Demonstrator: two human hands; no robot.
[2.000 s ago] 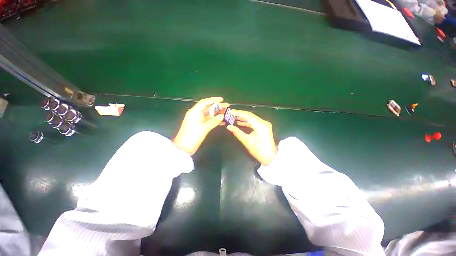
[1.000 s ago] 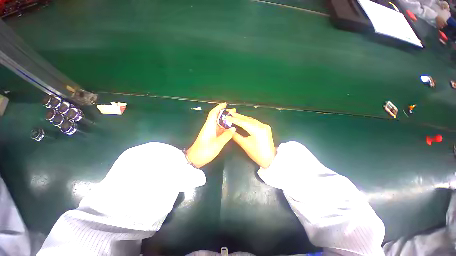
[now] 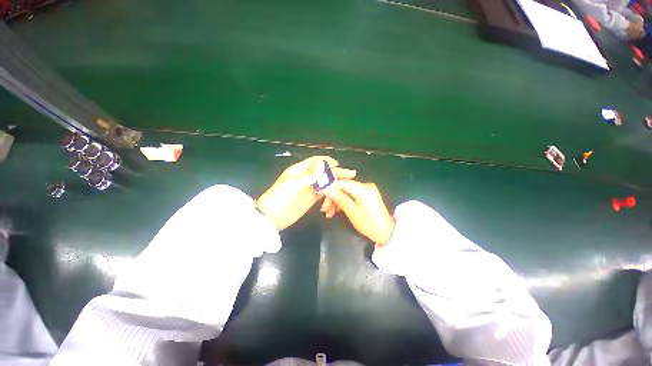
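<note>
A small case (image 3: 324, 176) with a dark purplish rim and a bright whitish face is held between my hands near the middle of the view. My left hand (image 3: 292, 191) holds it from the left, palm side up around it. My right hand (image 3: 364, 207) touches its lower right edge with the fingertips. The fingers hide part of the case. A tiny silver-white piece (image 3: 284, 154) lies on the green mat just beyond my left hand.
Round metal cases (image 3: 94, 161) cluster by the metal post (image 3: 61, 96), one apart. A flat pale piece (image 3: 163, 152) lies beside them. At right are a squarish frame (image 3: 555, 157) and a red plug (image 3: 623, 203). A dark tray with white sheet (image 3: 565, 32) and another person's hand are far right.
The tiny silver-white piece, seen on the mat since one second ago, was not visible there earlier. The case has turned in my fingers, its whitish face now showing.
</note>
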